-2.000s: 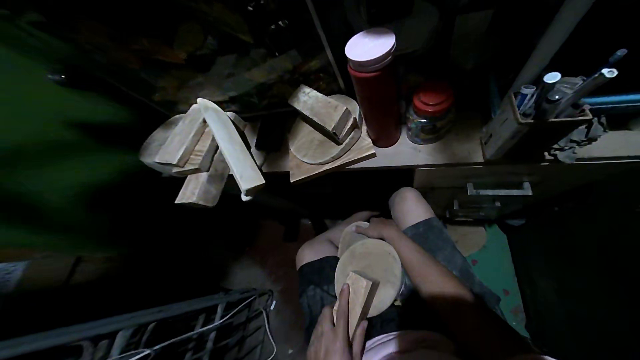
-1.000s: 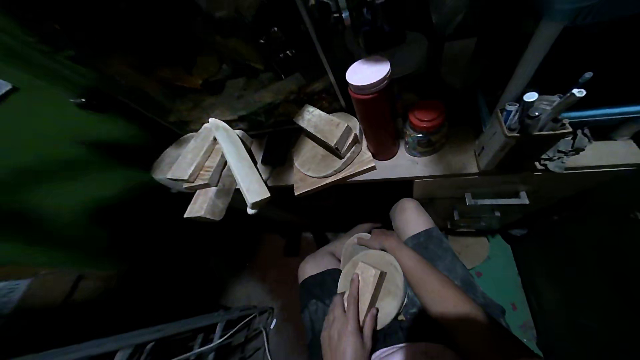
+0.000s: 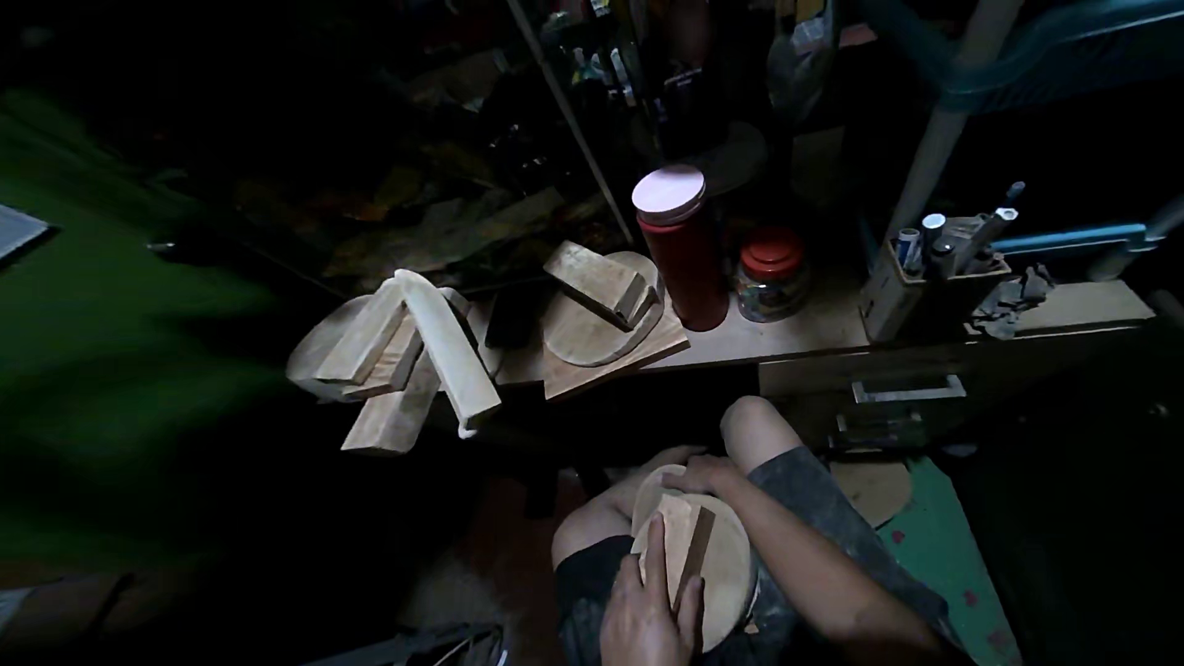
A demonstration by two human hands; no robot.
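In my lap, a round wooden disc (image 3: 729,573) carries a rectangular wooden block (image 3: 680,536). My left hand (image 3: 647,601) comes from the bottom and grips the block from its left side, with fingers along its top and thumb on the near right. My right hand (image 3: 705,474) is at the far edge, its fingers on a second round wooden piece (image 3: 652,490) that lies partly behind the disc. The right fingertips are small and dim, so how firmly they hold is hard to see.
On the shelf are stacked wooden blocks (image 3: 444,342), a wooden disc (image 3: 583,338) with blocks on a square board (image 3: 620,368), a red bottle (image 3: 689,268), a red-lidded jar (image 3: 772,277) and a pen holder (image 3: 893,301). Below is a drawer handle (image 3: 908,389). Dark wire racking (image 3: 416,646) stands at lower left.
The block on the disc has turned and shifted a little under my left hand. My right hand remains at the far round piece.
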